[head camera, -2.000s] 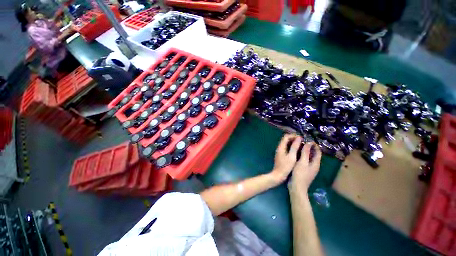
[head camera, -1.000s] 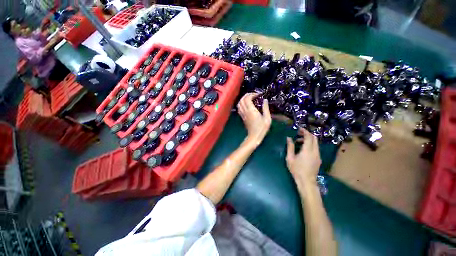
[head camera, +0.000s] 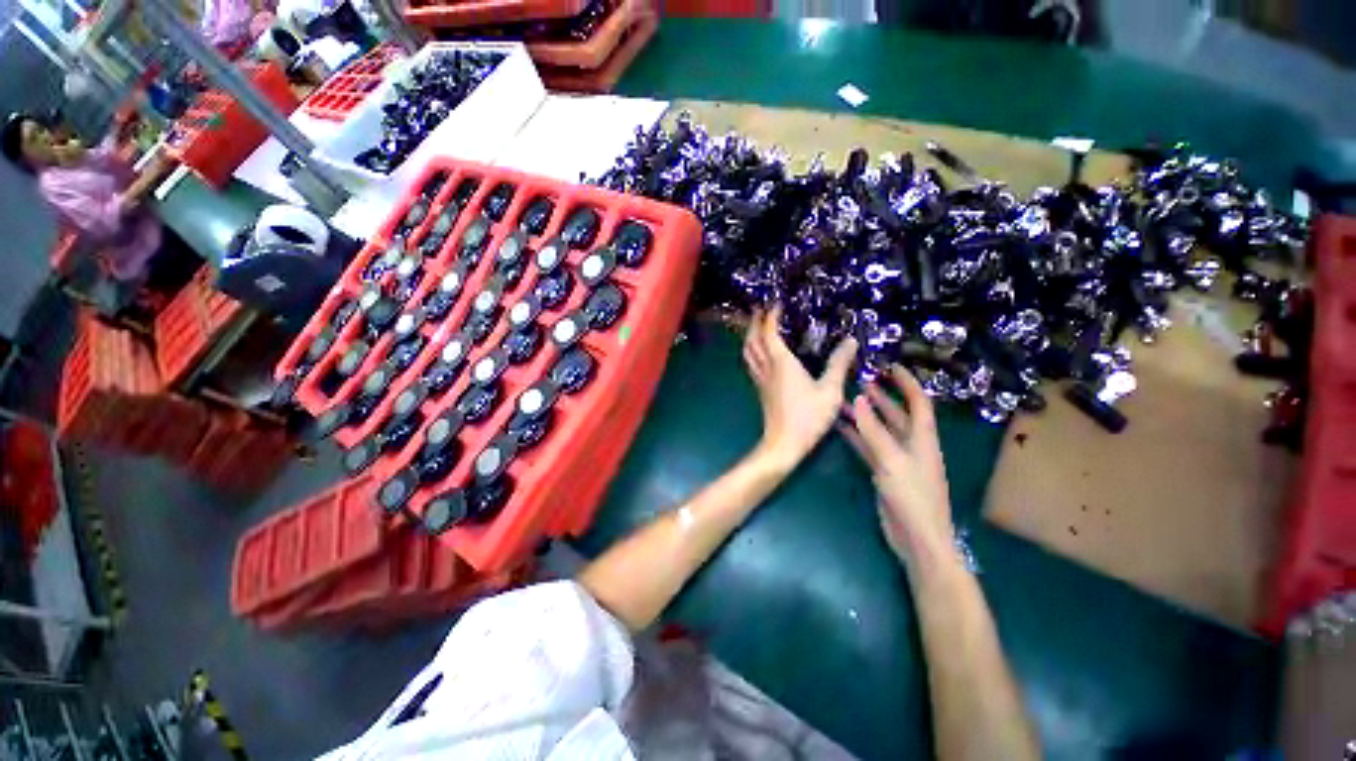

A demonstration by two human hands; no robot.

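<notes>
A heap of loose black parts [head camera: 952, 275] with metallic glints lies in front of me. My left hand [head camera: 799, 394] is at the near edge of the heap, its thumb and fingers apart around dark parts. My right hand [head camera: 901, 446] is just right of it, fingers bent towards the heap. Whether either hand grips a part cannot be told; dark parts show between the fingertips. At left, a red pocket tray [head camera: 654, 350] sits tilted on a stack, its pockets holding rows of black units with grey round discs [head camera: 531, 402].
A tan cardboard sheet [head camera: 1130, 506] lies under the heap on the green bench. Another red tray [head camera: 1324, 431] stands at the right edge. A white box [head camera: 513, 97] of black parts and a dark tape dispenser [head camera: 275, 268] are far left. Red trays [head camera: 342, 550] are stacked lower left; a person [head camera: 97, 201] is beyond.
Both hands were together at the heap's near edge, then spread apart with the left hand near the tray. Now they are closer together again. The view has shifted slightly.
</notes>
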